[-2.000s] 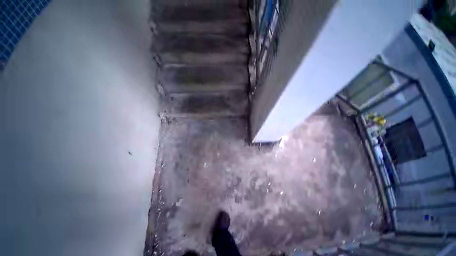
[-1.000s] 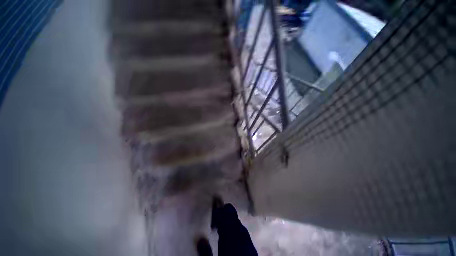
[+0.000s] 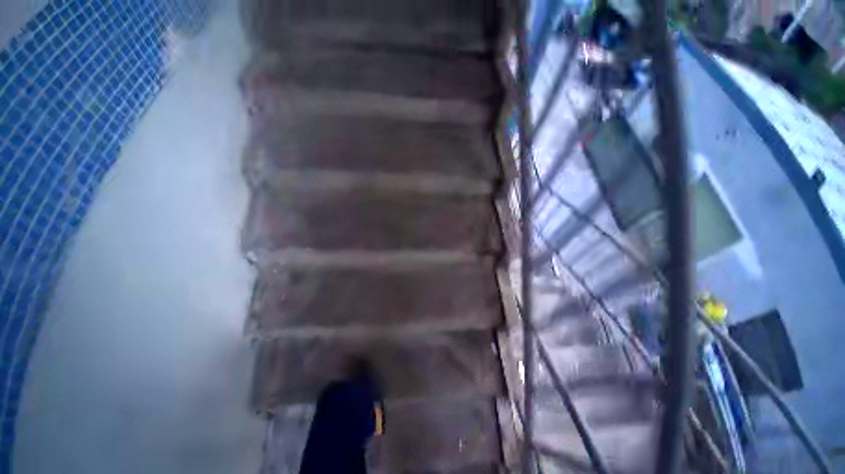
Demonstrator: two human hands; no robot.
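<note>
Neither of my hands is in the picture, and no tool or held thing shows. Nearest in front of me is a flight of dark concrete stairs (image 3: 371, 222) with paler step edges. One dark trouser leg (image 3: 338, 430) with a small orange-yellow mark on its side stands on the lower steps in view; its foot is blurred.
A pale wall (image 3: 148, 278) with blue tiles (image 3: 56, 185) runs along the left. A metal railing (image 3: 678, 231) runs up the right side. Beyond it, lower down, are more steps (image 3: 593, 370), a yellow thing (image 3: 712, 308) and a blue-grey wall (image 3: 760, 185).
The view has moved from the landing onto the stair flight. The pale parapet on the right has left view and the railing now stands close. The leg is on the steps.
</note>
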